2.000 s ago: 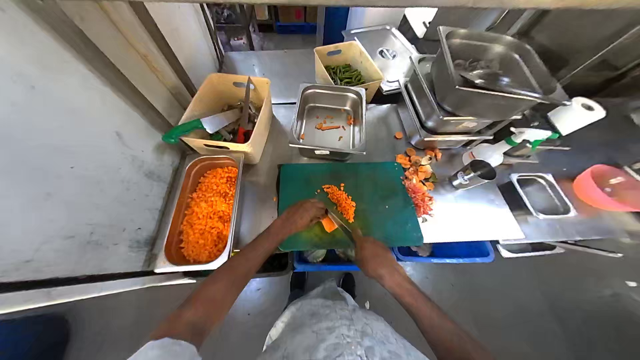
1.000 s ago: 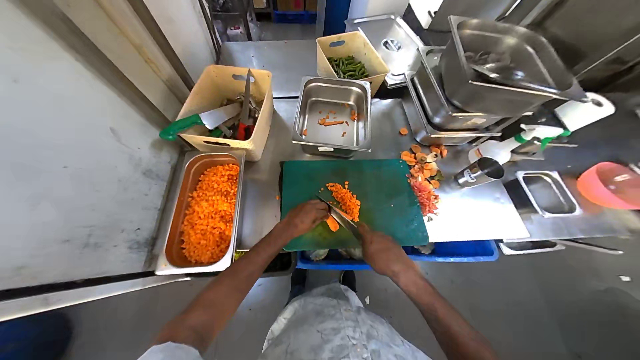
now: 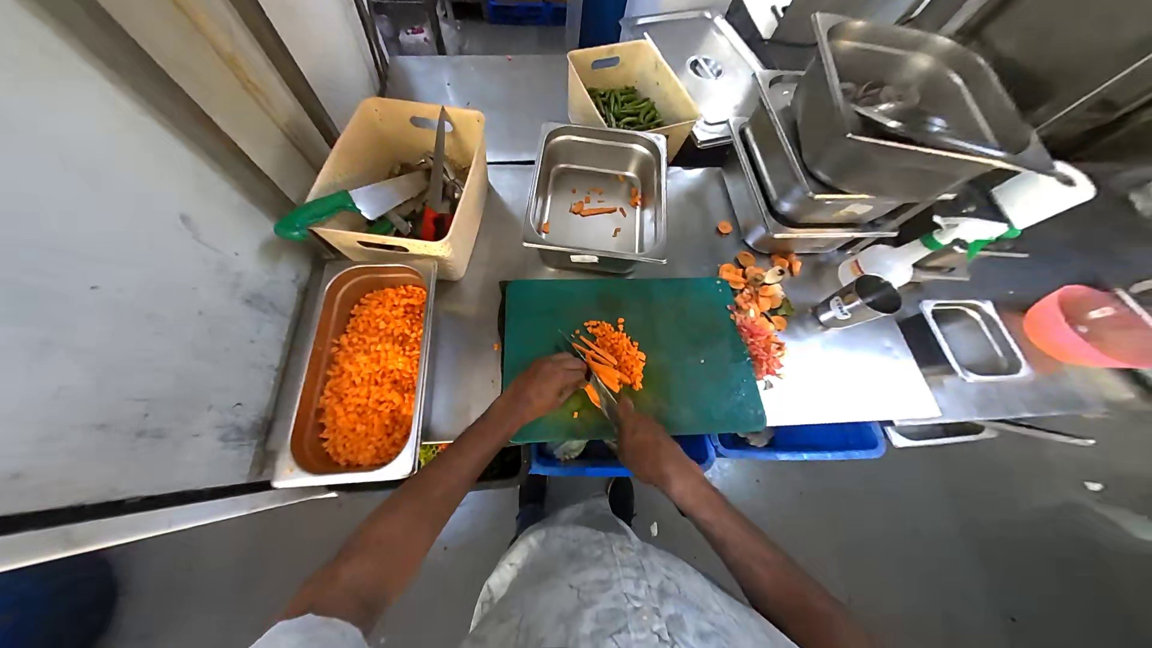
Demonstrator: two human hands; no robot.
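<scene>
A kitchen knife (image 3: 606,396) is in my right hand (image 3: 641,441), its blade angled up and left over the green cutting board (image 3: 693,351). My left hand (image 3: 551,382) rests at the left of the blade, its fingertips by the carrot slices (image 3: 605,371); whether they grip a piece is hidden. Diced carrot (image 3: 625,346) lies heaped just beyond the blade. Left of the board, a deep steel pan holds a large amount of diced carrot (image 3: 373,378). Behind the board stands a steel pan (image 3: 595,236) with a few carrot scraps inside.
A cream bin (image 3: 468,225) holds knives and utensils at the back left. Green chillies (image 3: 625,108) fill another bin. Carrot trimmings (image 3: 760,283) and reddish bits lie right of the board, near a steel cup (image 3: 857,301), a spray bottle (image 3: 886,263) and stacked steel pans (image 3: 900,135). Blue crates (image 3: 801,441) sit below.
The orange carrot piece near my left fingers now shows as several thin slices lying along the blade. Both hands have stayed at the front middle of the board.
</scene>
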